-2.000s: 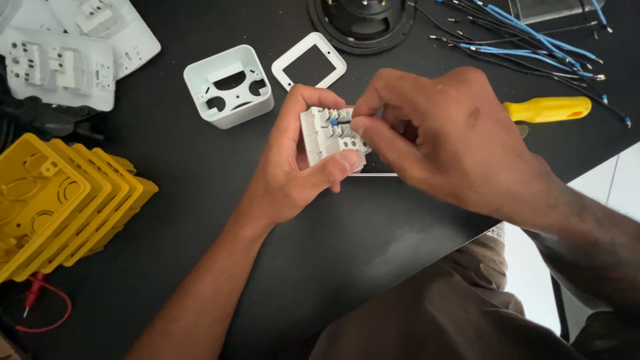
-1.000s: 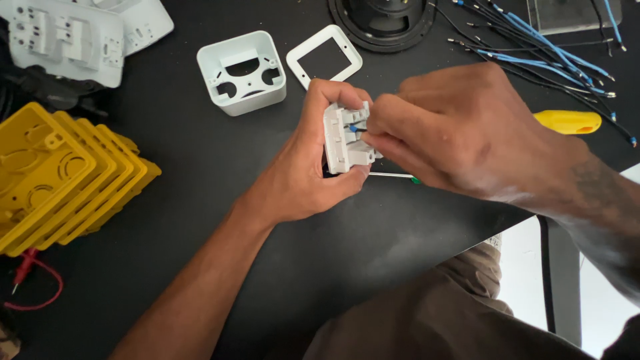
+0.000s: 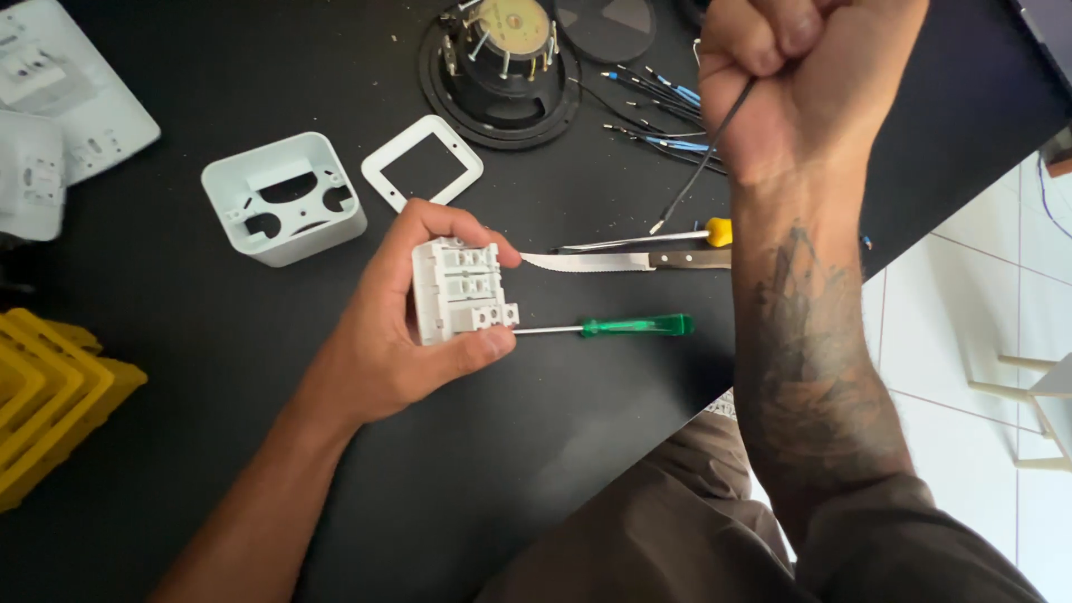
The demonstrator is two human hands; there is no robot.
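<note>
A white electrical switch and socket module [image 3: 461,289], its terminal side showing, is gripped between the fingers and thumb of my left hand [image 3: 402,327]. My right hand [image 3: 787,84] is raised at the upper right, closed around a dark wire [image 3: 708,159] whose ferruled end hangs down. Below that wire lie a yellow-handled screwdriver [image 3: 636,242] and a serrated knife [image 3: 599,262], both partly hidden by my right forearm. A screwdriver with a green handle [image 3: 638,325] lies right of the module. A white surface-mount box [image 3: 310,243] and a white frame [image 3: 456,153] stand and lie behind my left hand.
Yellow junction boxes [image 3: 67,385] stand at the left edge, with white switch plates [image 3: 100,109] above them. A loudspeaker [image 3: 502,84] lies at the back, beside black and blue wires [image 3: 670,105]. The black table's edge [image 3: 963,176] runs diagonally at the right, above a tiled floor.
My right hand has moved up and away from the module and now holds a dark wire. The blue wire end seen at the module before no longer shows there. My left hand still holds the module.
</note>
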